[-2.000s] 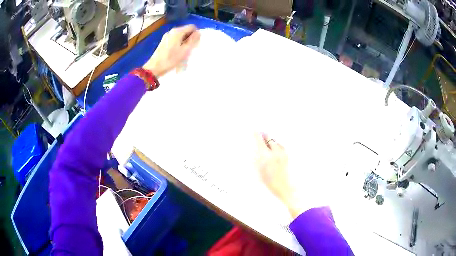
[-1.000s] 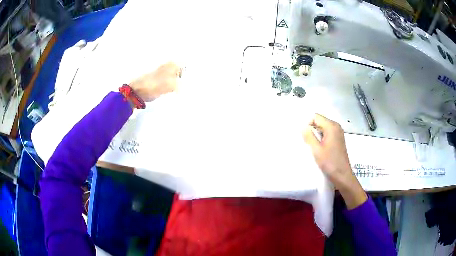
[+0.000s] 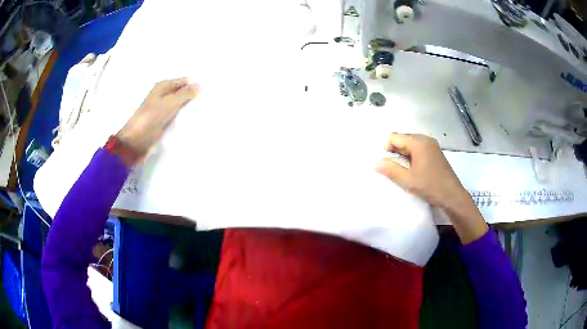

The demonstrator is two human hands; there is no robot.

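Note:
A bright white fabric piece lies on the white table and hangs over its front edge onto the red lap. Its outline is partly washed out. My left hand is at the left of the piece, fingers together on the cloth; its fingertips seem to pinch it, but the grip is washed out. My right hand holds the right part of the piece between thumb and fingers, below the machine head. The sewing machine stands at upper right, its presser foot area beyond the cloth.
Thread snips lie right of the needle area. Pale scraps lie at the far right. Crumpled white pieces are at the left table edge. A blue bin stands below left. A ruler scale runs along the front edge.
The view has swung from the left table area to the machine and lap. Since one second ago my left hand has moved left, and the cloth's hanging right corner has risen slightly.

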